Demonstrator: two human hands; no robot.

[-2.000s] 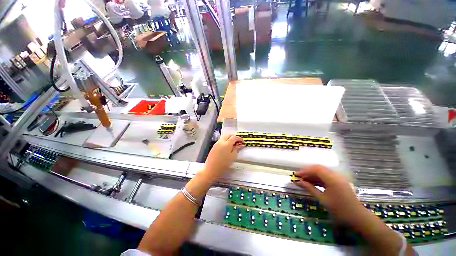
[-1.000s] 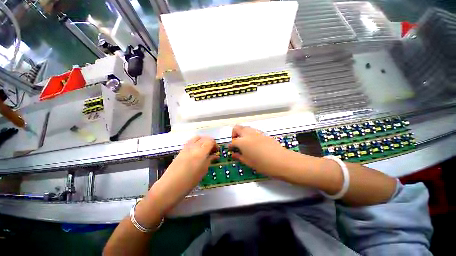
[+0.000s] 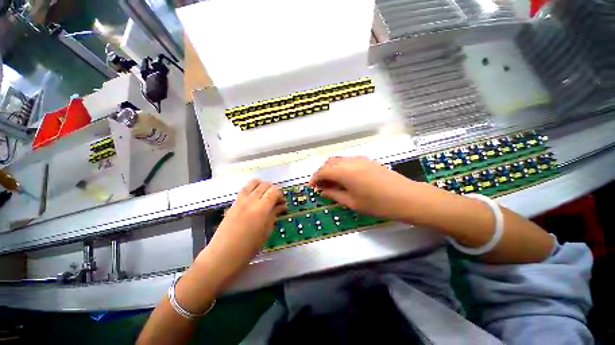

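A green PCB panel (image 3: 313, 227) lies in the conveyor rail in front of me, with rows of small blue and white parts and a few yellow ones in its upper row. My left hand (image 3: 253, 212) rests over the panel's left end, fingertips at the upper row. My right hand (image 3: 350, 182) is over the same row, its fingertips close together at the board. Whether either hand holds a component is hidden by the fingers. Yellow-and-black blocks (image 3: 297, 104) stand in striped rows on the white foam (image 3: 310, 131) behind the rail.
Another populated PCB panel (image 3: 489, 165) lies in the rail at the right. Clear ribbed trays (image 3: 435, 91) are behind it. An upright white flap (image 3: 276, 44) stands behind the foam. At the left are a red tray (image 3: 62, 123), a small bottle (image 3: 143, 127) and metal rods (image 3: 114, 259) between the rails.
My hands came down from the foam and from above the rail onto the left part of the panel. Over the last second they shifted slightly, and the camera view tilted and moved.
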